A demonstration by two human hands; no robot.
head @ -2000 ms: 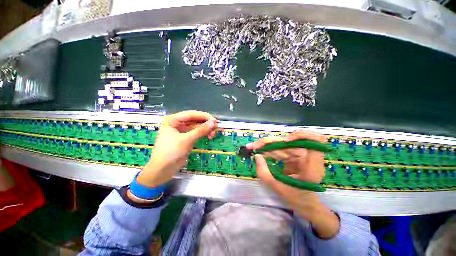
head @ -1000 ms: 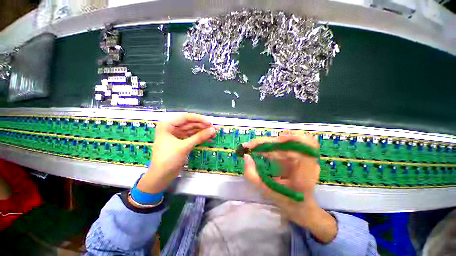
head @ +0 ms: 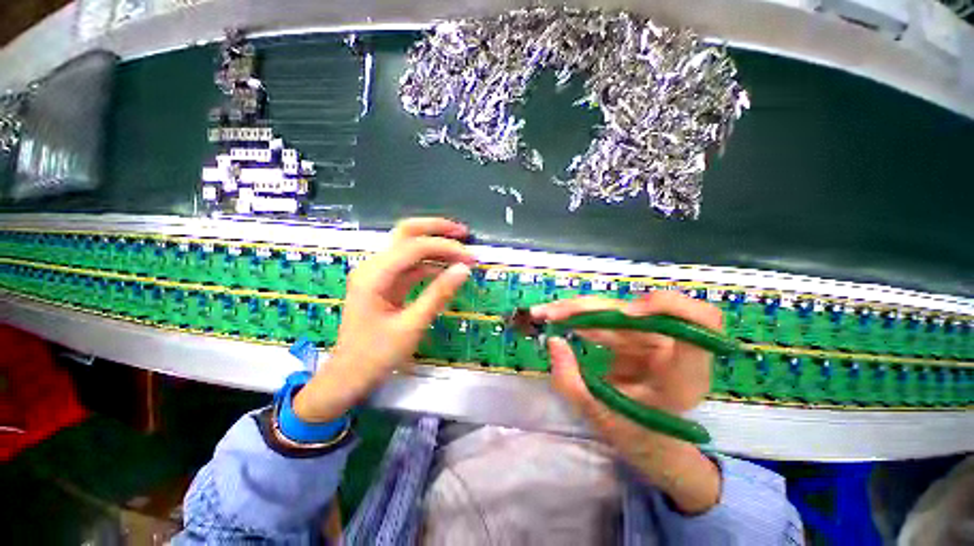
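My right hand [head: 646, 373] holds the green-handled cutters [head: 652, 418] over the circuit boards, with the handles spread and the small dark jaws pointing left. My left hand [head: 401, 309], with a blue wrist strap [head: 308, 418], is over the boards left of the jaws. Its thumb and fingertips are near each other at the rail edge; whether a tiny part is between them cannot be told. The double row of green circuit boards [head: 160, 272] runs under both hands. A large pile of silver components [head: 652, 117] lies on the dark green surface beyond the rail.
White block components [head: 262, 181] with long thin wires lie left of the pile. A greyish clear plastic bag [head: 66, 128] is at the far left. A few loose silver pieces [head: 508, 203] lie nearer me. A red sleeve [head: 37, 395] shows at the left edge.
The left hand's fingers have lifted and spread a little. The right hand with the cutters has shifted slightly right. The whole view has shifted somewhat, with the pile higher in the picture.
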